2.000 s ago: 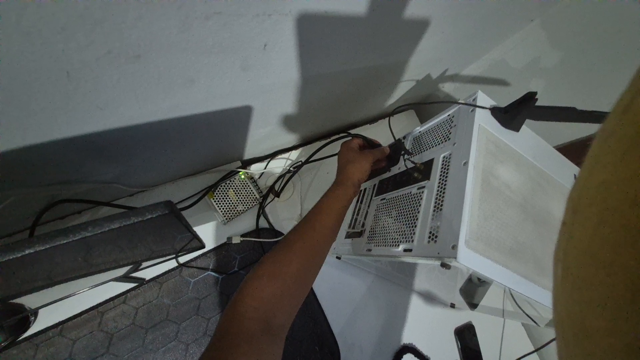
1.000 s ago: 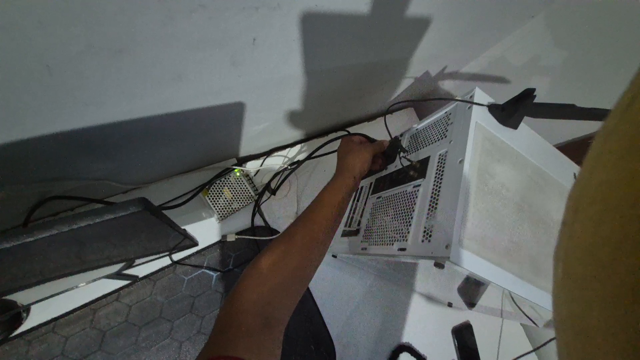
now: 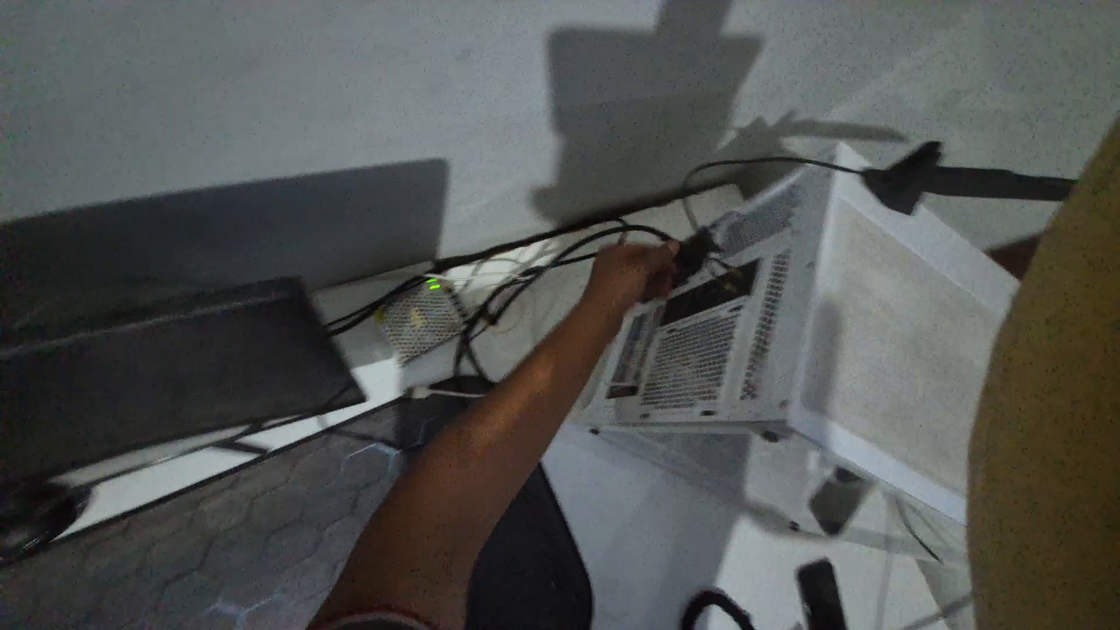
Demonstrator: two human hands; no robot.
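My left hand (image 3: 634, 271) reaches up from the bottom to the rear panel of a white computer case (image 3: 809, 289), which is tilted, with its perforated side facing left. The fingers are closed on a black cable connector (image 3: 696, 252) near the dark port strip. Blur and shadow hide whether the connector sits in a port. Black cables (image 3: 577, 241) run left from the hand along the wall. My right hand is not in view.
A perforated metal power supply (image 3: 420, 319) with green lights stands by the wall. A dark monitor (image 3: 166, 367) lies left, above a hexagon-patterned mat (image 3: 254, 525). A black antenna-like part (image 3: 906, 179) with a thin cable is at the upper right. A yellow-brown surface (image 3: 1041, 420) blocks the right edge.
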